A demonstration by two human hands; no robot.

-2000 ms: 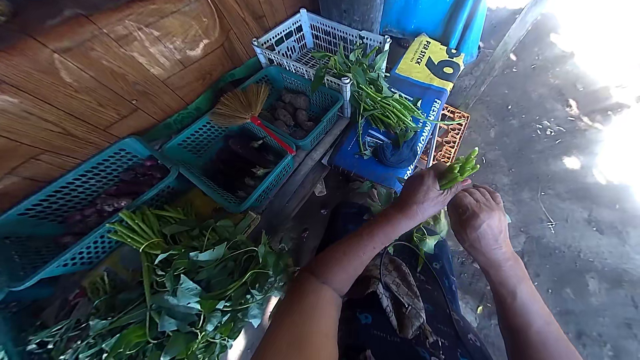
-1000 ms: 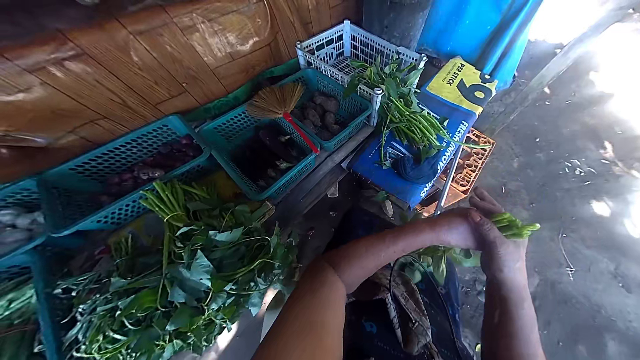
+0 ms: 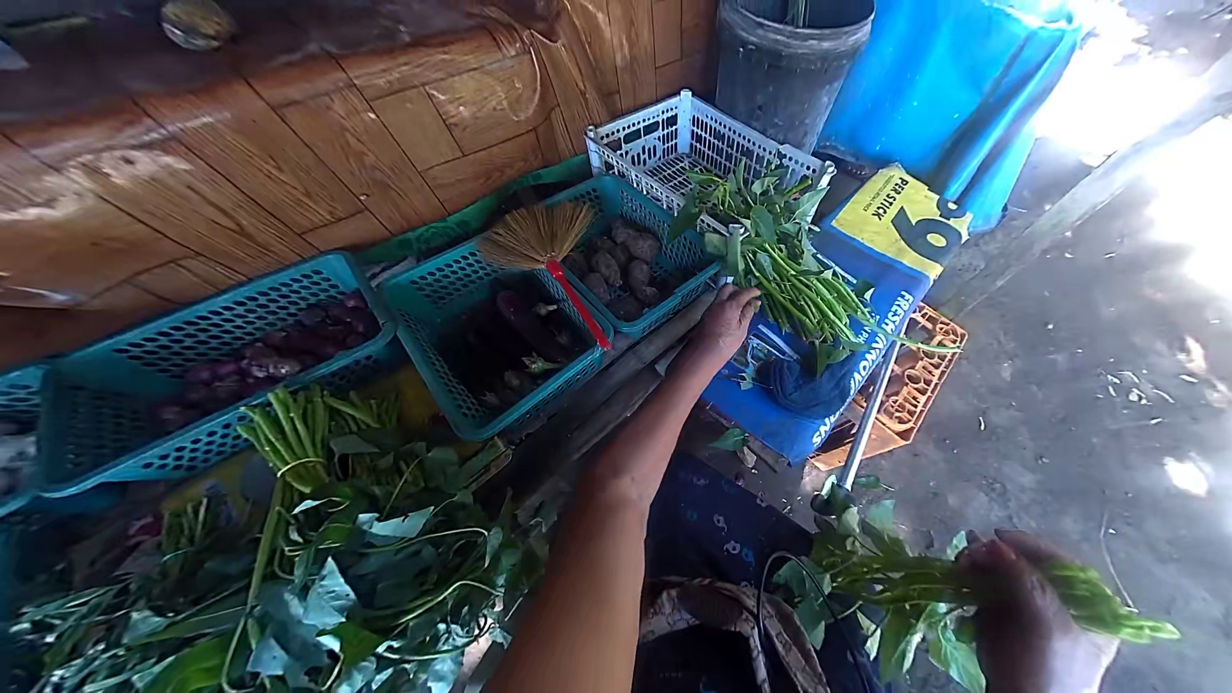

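Note:
My right hand [image 3: 1035, 616], at the lower right, is closed around a bunch of leafy green stems [image 3: 905, 577]; cut ends stick out to its right and leaves hang to its left. My left hand [image 3: 729, 322] reaches forward to the left edge of a loose pile of leafy greens [image 3: 804, 289] on a blue printed sheet [image 3: 890, 289]. Its fingertips are at the stems and leaves there; whether they grip anything cannot be told. A bundle of dark blue twine [image 3: 804, 385] lies on the sheet just below the pile.
Teal baskets hold eggplants [image 3: 529, 332], brown root vegetables [image 3: 616, 265] and red onions [image 3: 279, 356]. A small broom [image 3: 539, 236] lies across two baskets. Tied leafy greens [image 3: 318, 539] fill the lower left. A white crate [image 3: 693, 144], grey bin [image 3: 789, 67] and orange crate [image 3: 914, 375] stand around the sheet.
My hands were close together at the bunch; now the left has moved away to the pile on the blue sheet, and the right holds the bunch lower down at the right.

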